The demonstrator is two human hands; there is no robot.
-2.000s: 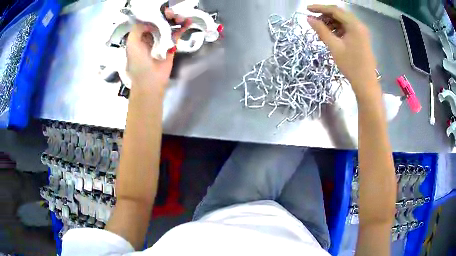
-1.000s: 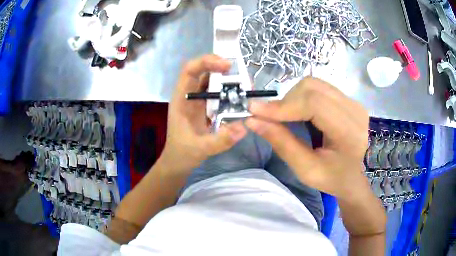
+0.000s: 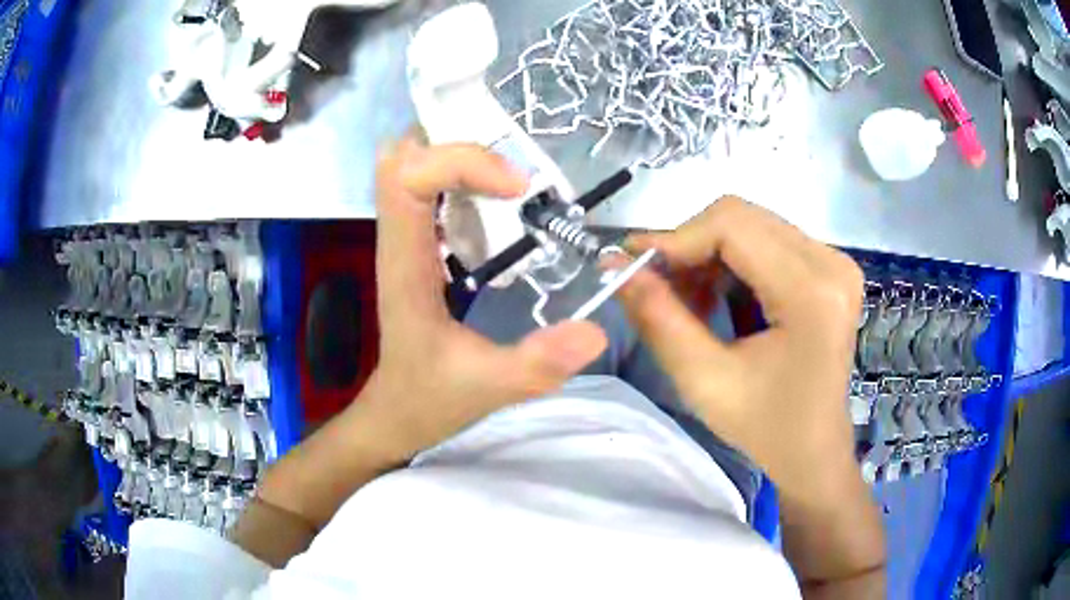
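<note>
A silver-white lever (image 3: pixel 460 88) is held over the lap, tilted with its top to the upper left. My left hand (image 3: pixel 440 275) grips it around the body, thumb below. A black cross pin (image 3: pixel 608 188) sticks out on both sides, and a coil spring (image 3: pixel 566 225) shows at its middle. A wire bail (image 3: pixel 604 288) sits at the lever's lower end. My right hand (image 3: pixel 751 316) pinches the bail's right end between thumb and fingertips. Whether the bail is seated in the lever is hard to tell.
A tangled pile of bails (image 3: pixel 692 76) lies at bench centre. Loose levers (image 3: pixel 235 70) lie at left. A white bottle (image 3: pixel 900 144), pink-red tool (image 3: pixel 954 115), thin white stick (image 3: pixel 1010 147) and phone (image 3: pixel 973 35) are at right. Lever rows (image 3: pixel 176 352) fill the left bin, others (image 3: pixel 921 363) the right.
Both hands have come from the bench to the lap, where the lever is now held. Since one second ago, the lever has tilted to the left and its spring and the bail show more clearly.
</note>
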